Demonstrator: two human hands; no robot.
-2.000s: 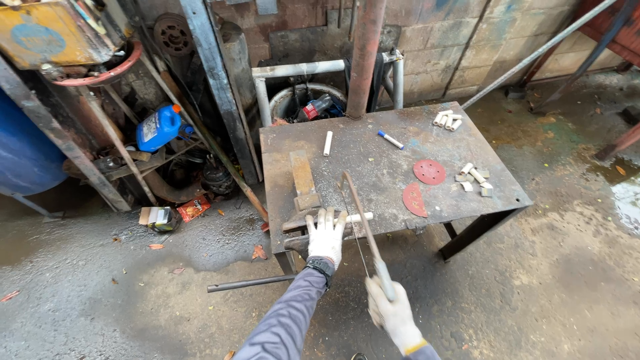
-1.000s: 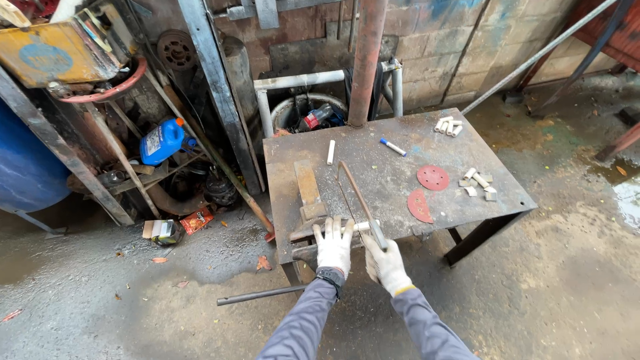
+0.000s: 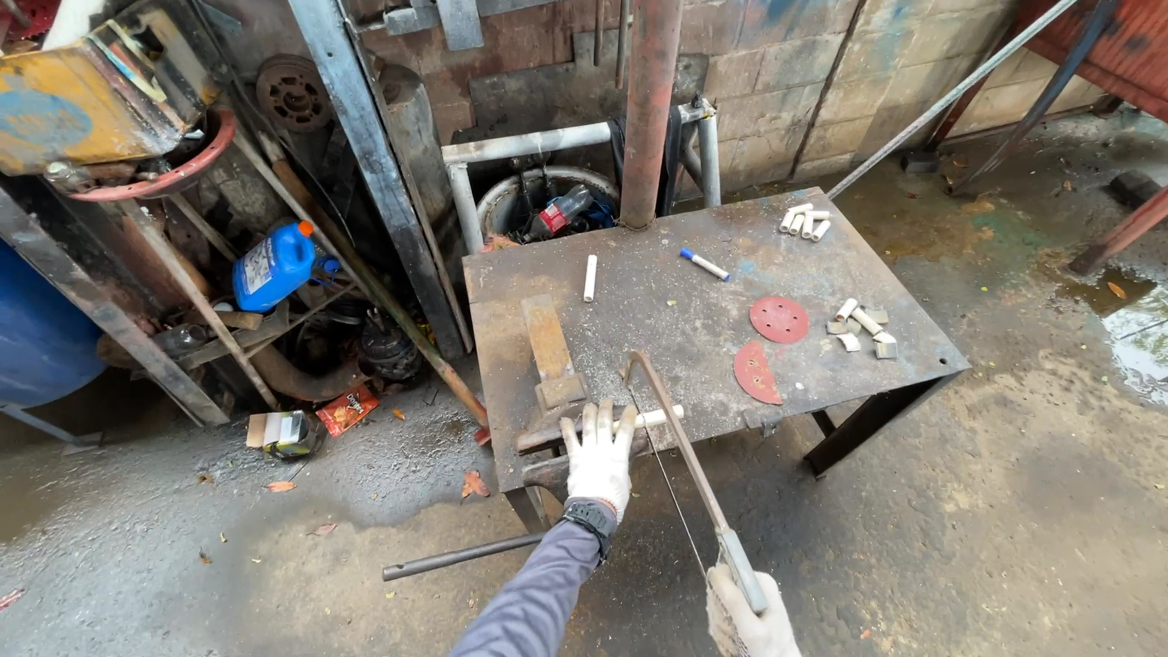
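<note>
My right hand, in a white work glove, grips the handle of a hacksaw at the lower centre. The saw's blade crosses a white plastic pipe near the table's front edge. My left hand, gloved too, lies spread over the bench vise and the pipe's left part, which it hides. Its fingers point away from me. Whether the blade has cut into the pipe cannot be told. Pale shavings lie on the metal table behind the pipe.
On the table are a loose white pipe piece, a blue-capped marker, red sanding discs and short pipe pieces. The vise's bar handle juts out left, below the tabletop. A red post rises behind the table.
My right hand has pulled the hacksaw back toward me since a second ago, when it was close to my left hand and the table edge. The left hand stays over the vise.
</note>
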